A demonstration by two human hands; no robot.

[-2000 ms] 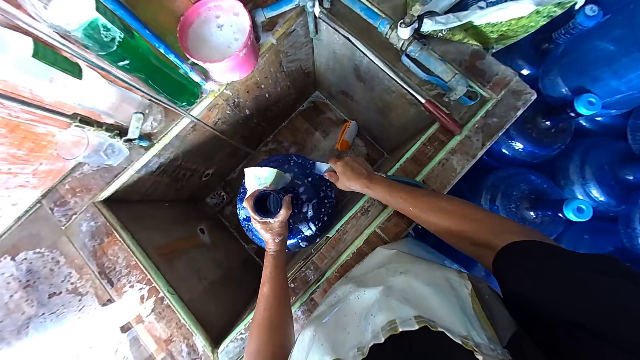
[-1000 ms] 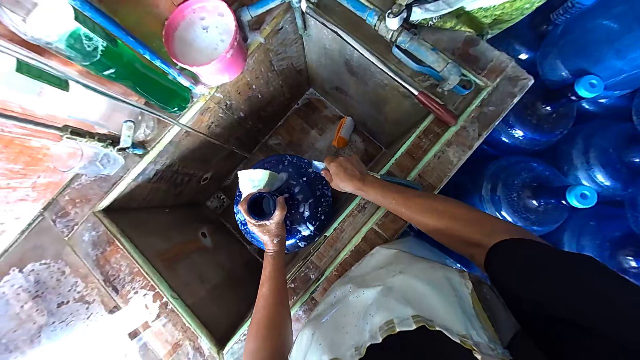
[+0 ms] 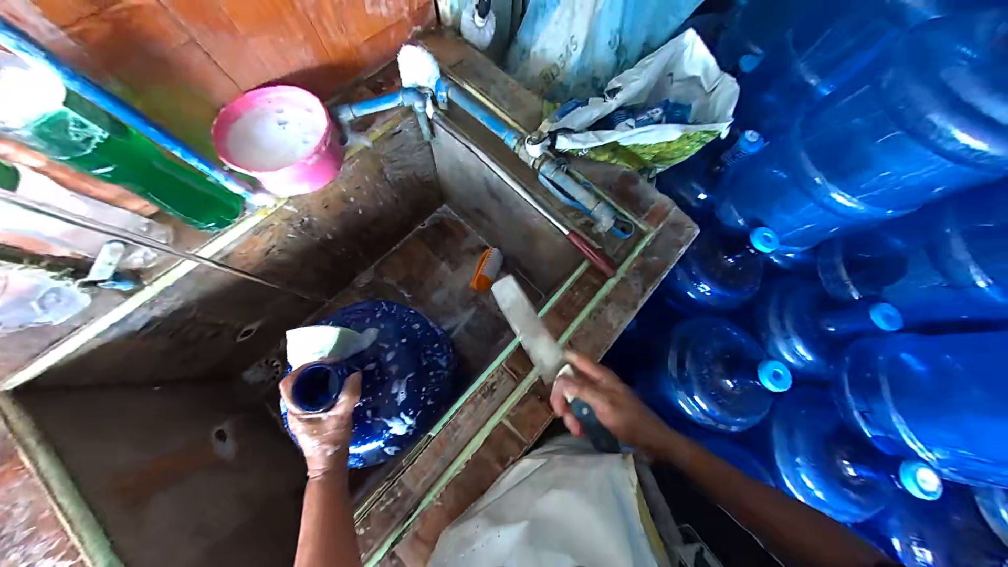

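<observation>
A blue plastic water jug [image 3: 405, 362] stands in the tiled basin, specked with white foam, its open mouth facing up. My left hand [image 3: 321, 421] is wrapped around its neck and has foam on it. A white cloth or sponge [image 3: 324, 345] lies against the neck beside my fingers. In my right hand [image 3: 594, 398] is the dark handle of a flat, pale-bladed tool [image 3: 526, 324], perhaps a wide knife or scraper, held over the basin's near-right edge. An orange brush with white bristles [image 3: 487, 269] lies on the basin floor.
A pink bucket of foamy liquid [image 3: 276, 138] sits at the basin's back edge. Blue pipes [image 3: 480, 110] and a red-handled metal rod [image 3: 543, 209] run along the rim [image 3: 630, 260]. An open sack [image 3: 654, 134] stands behind; several blue jugs [image 3: 713, 370] crowd the right. A green bottle [image 3: 150, 169] is at left.
My right hand has moved away from the jug toward the basin's rim, and the pale blade now shows at length in it. My left hand stays on the jug's neck. The view has shifted.
</observation>
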